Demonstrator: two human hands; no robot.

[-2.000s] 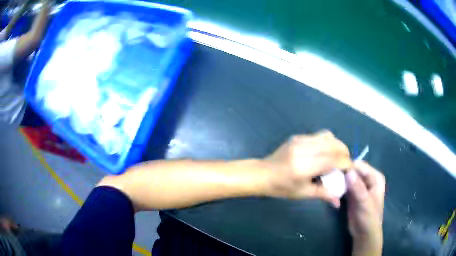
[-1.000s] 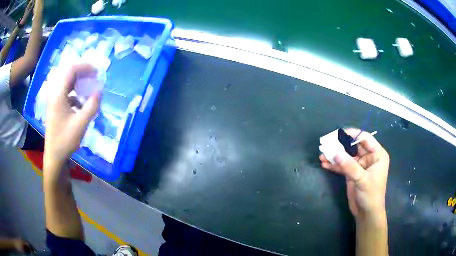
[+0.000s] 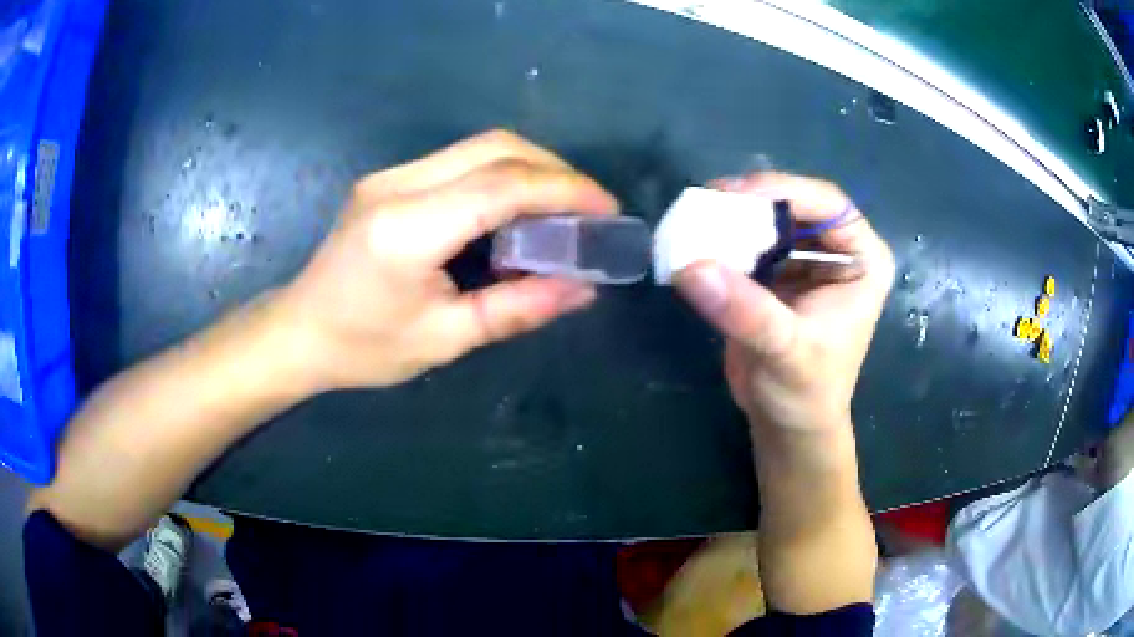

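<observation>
My left hand holds a translucent plastic cover between thumb and fingers, its open end towards the unit. My right hand holds a white unit with a black end cap on its right side. A thin white stem and a blue wire stick out from the black end. The cover and the unit are end to end, very close; whether they touch is hard to tell.
A blue bin stands at the left edge. Yellow parts lie on the dark bench at right. A pale rail and green belt run across the upper right. A person's light sleeve shows at lower right.
My left hand has moved from the bin to the middle, holding a cover. My right hand has brought the unit towards it. The view has shifted right, with the bin now at the edge.
</observation>
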